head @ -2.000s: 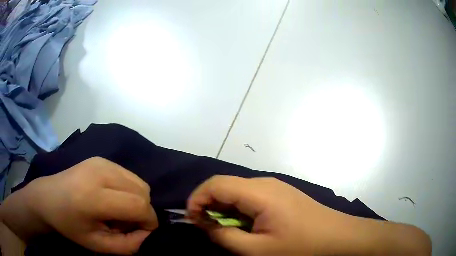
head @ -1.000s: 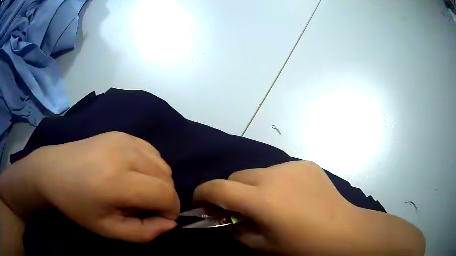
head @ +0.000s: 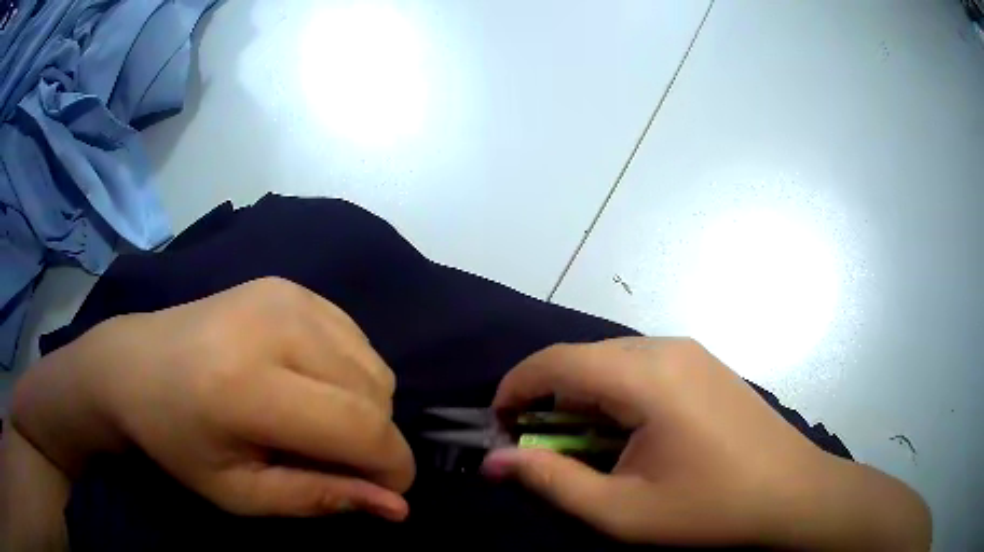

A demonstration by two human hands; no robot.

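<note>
The dark navy jacket (head: 356, 248) lies over the near edge of the table, under both my hands. My left hand (head: 259, 399) is at the left with its fingers closed on the dark cloth. My right hand (head: 669, 431) holds the thread snips (head: 561, 433). Their green grip shows between my thumb and fingers. The short silver blades are parted and point left, close to my left fingertips. What the left fingertips pinch is hidden. No label can be made out on the dark cloth.
The white table (head: 518, 119) has a thin seam line running away from the jacket. A loose pile of light blue cloth (head: 103, 140) lies at the far left. Dark thread ends (head: 623, 285) lie beyond the jacket, and another thread end (head: 904, 442) at the right.
The view has shifted over the table. My right hand has moved slightly right and turned, showing more of the green grip. The blades sit clear of my left fingertips, which they met one second ago.
</note>
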